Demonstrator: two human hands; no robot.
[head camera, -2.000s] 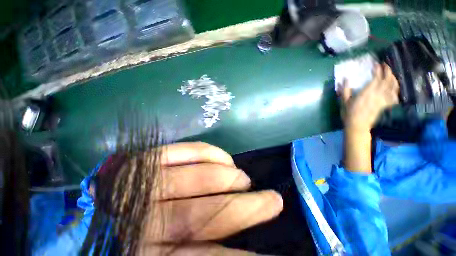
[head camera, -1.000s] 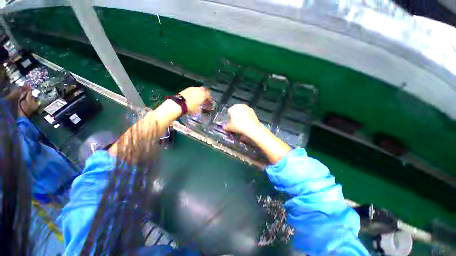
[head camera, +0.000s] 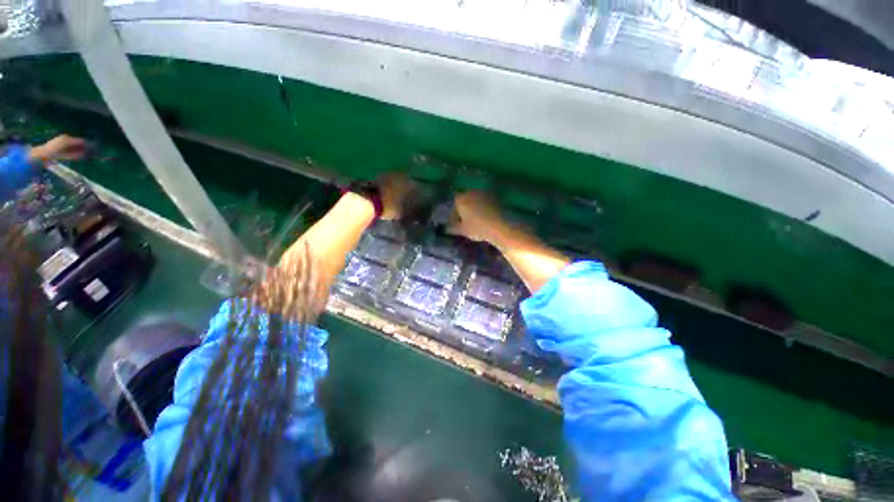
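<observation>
The blister tray (head camera: 441, 312) lies beyond the pale bench edge strip. Silvery rectangular circuit boards (head camera: 427, 294) sit in several of its nearer pockets. My left hand (head camera: 397, 196), with a dark red band at the wrist, is over the tray's far left part. Its fingers are dark and blurred. My right hand (head camera: 477, 216) is just right of it, fingers bent down at the tray. A small greyish patch shows at its fingertips, but I cannot tell if it is a held board. The far pockets are partly hidden by my hands.
A component pile (head camera: 535, 475) lies on the green bench (head camera: 441, 407) at the bottom. A slanted pale post (head camera: 157, 137) stands left of my arms. Another worker's hand (head camera: 61, 149) is at the far left, above black equipment (head camera: 93, 265). A white cup (head camera: 819, 486) is at the lower right.
My hands have gone from the tray's near part to its far part, still close together. Boards now show in the nearer pockets. The neighbouring worker's hand has moved.
</observation>
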